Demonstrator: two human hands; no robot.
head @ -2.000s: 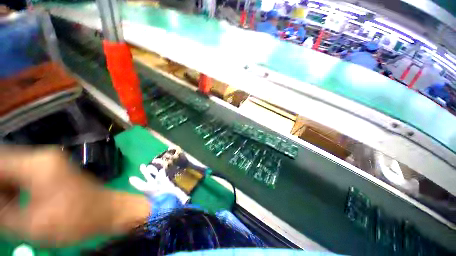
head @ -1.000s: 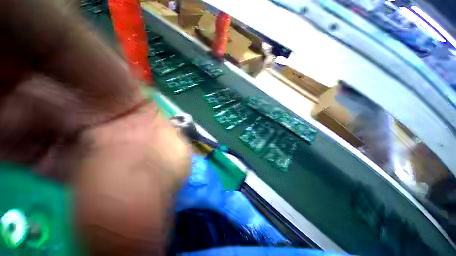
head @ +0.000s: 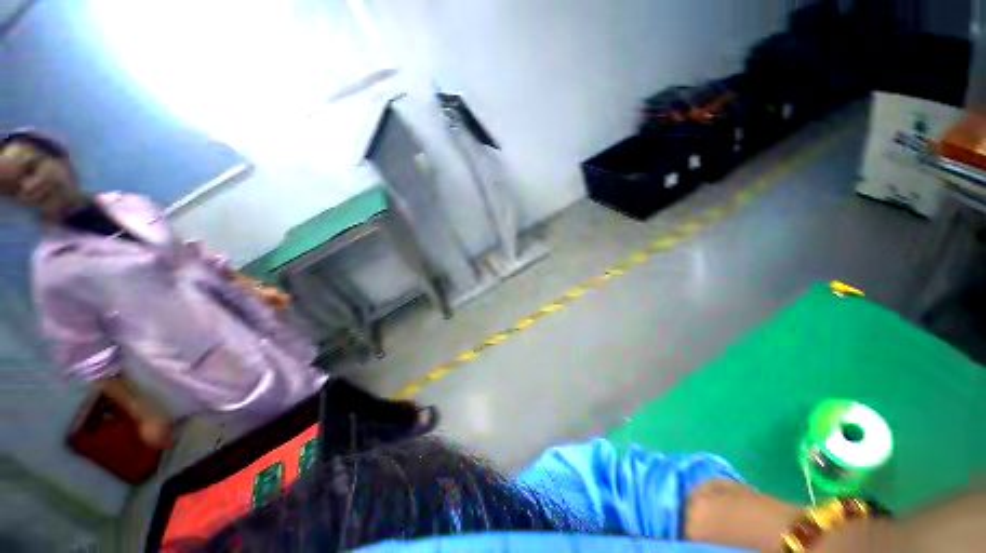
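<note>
A solder wire spool (head: 854,435), white with a green rim, stands on the green bench mat (head: 735,362) at the lower right. A thin bright wire trails from it towards the wrist. My left forearm comes from a blue sleeve, with a gold and dark band on the wrist. My left hand (head: 946,529) is a blurred patch of bare skin at the bottom right corner, cut off by the edge, just below the spool. Its fingers cannot be made out. My right hand is out of the picture.
A person in a pink smock (head: 189,308) stands at the left. A red tray (head: 222,502) with green pieces is at the bottom left. Black crates (head: 643,173) line the wall behind a yellow floor line. A small yellow item (head: 847,290) lies on the mat's far corner.
The view has swung left from the conveyor and its circuit boards to the aisle. The large bare hand has shifted from the left to the bottom right corner. The white-gloved hand has left the view.
</note>
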